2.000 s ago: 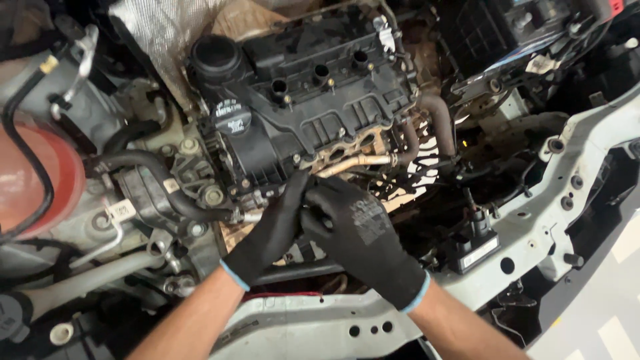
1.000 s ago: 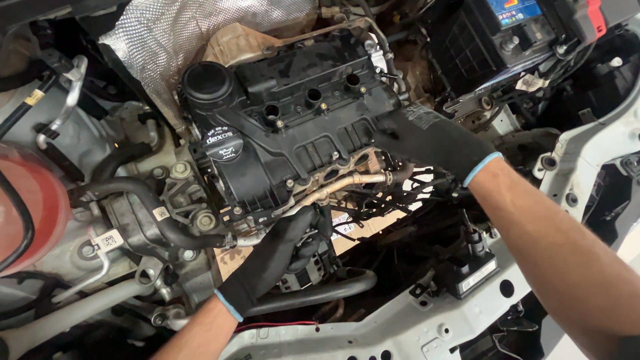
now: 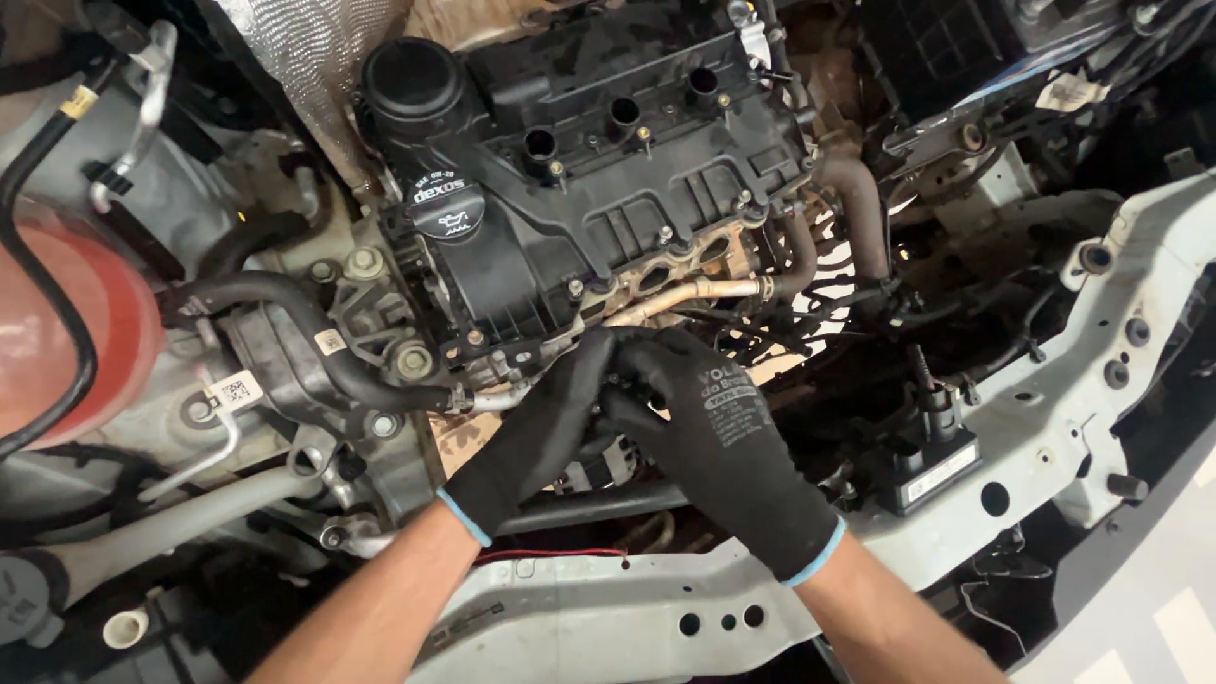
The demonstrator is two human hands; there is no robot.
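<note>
My left hand (image 3: 546, 427) and my right hand (image 3: 712, 427), both in black coated work gloves with light blue cuffs, meet at the fingertips in front of the engine. Whatever lies between the fingers is too dark and hidden to tell. Just above them a metal coolant pipe (image 3: 684, 299) runs along the cylinder head, beside the exposed ports (image 3: 655, 277). Behind stands the black plastic valve cover (image 3: 608, 180) with the oil filler cap (image 3: 446, 204) at its left. A black hose (image 3: 598, 505) passes below my hands.
At the left are a pinkish coolant reservoir (image 3: 76, 323) and a curved rubber hose (image 3: 304, 313). The battery (image 3: 950, 57) sits at the upper right. A pale metal front crossmember (image 3: 608, 608) spans the near side, with a black sensor or module (image 3: 936, 470) beside it.
My right hand has come back from the right side of the valve cover to meet my left hand, which has risen slightly toward the pipe. Two seconds ago the hands were also together.
</note>
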